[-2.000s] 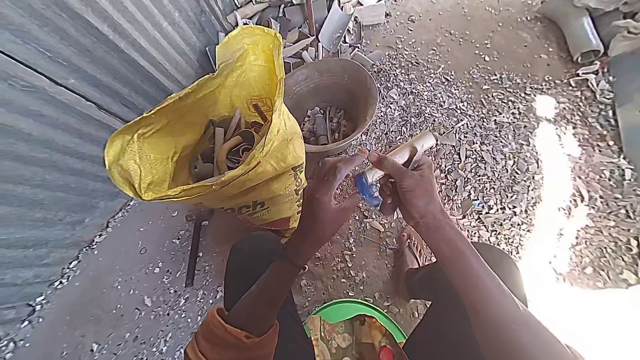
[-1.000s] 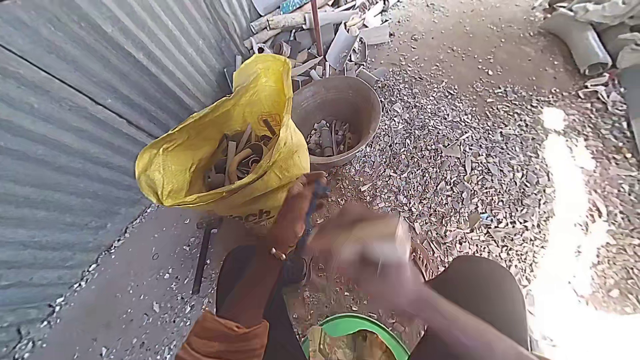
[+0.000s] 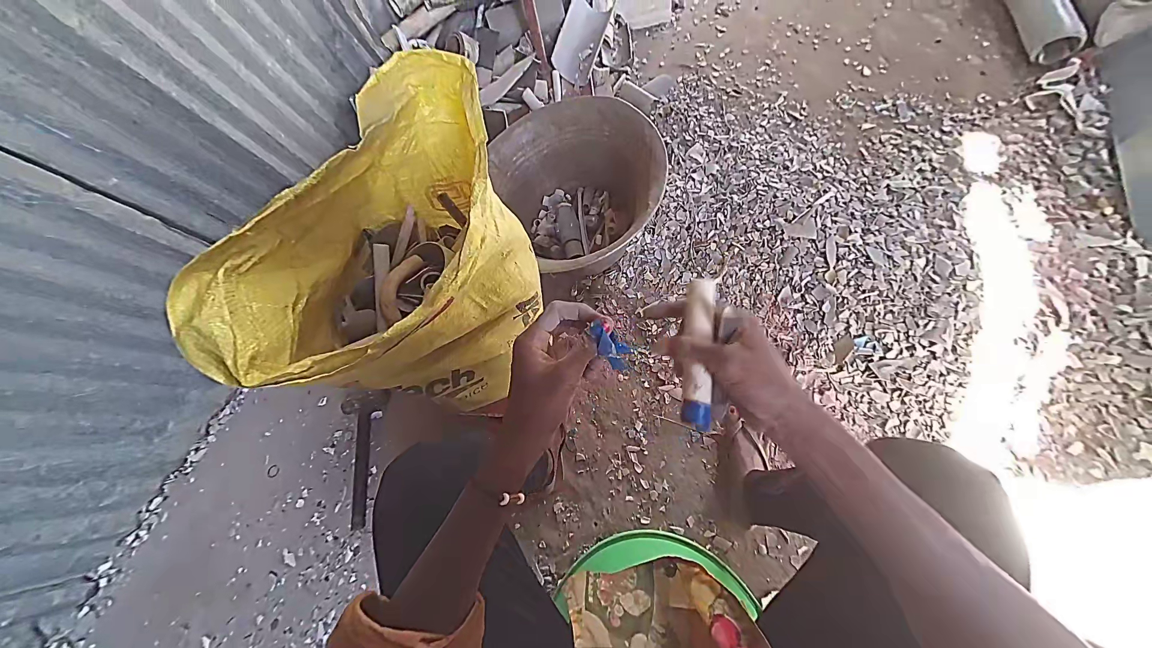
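Note:
My left hand (image 3: 553,360) pinches a crumpled piece of blue plastic (image 3: 610,346), with a small red bit at its top, between thumb and fingers. My right hand (image 3: 742,360) is wrapped round a pale off-white tube (image 3: 699,337) that stands nearly upright in view, with a blue band at its lower end. A gap lies between the blue plastic and the tube. Left of my hands stands a yellow woven sack (image 3: 486,297) holding cut pipe pieces (image 3: 400,279). Behind them is a grey-brown basin (image 3: 652,162) with small pale and grey fittings (image 3: 569,229).
A green-rimmed container (image 3: 643,543) with assorted small pieces sits between my knees. Plastic chips (image 3: 873,297) cover the ground to the right. Pipe scraps (image 3: 580,40) lie beyond the basin, and a corrugated metal wall (image 3: 108,297) runs along the left. A large grey pipe (image 3: 1044,31) lies at upper right.
Two seconds ago the tube and blue plastic were close together between both hands. Now my hands are apart, the blue plastic in the left and the tube in the right.

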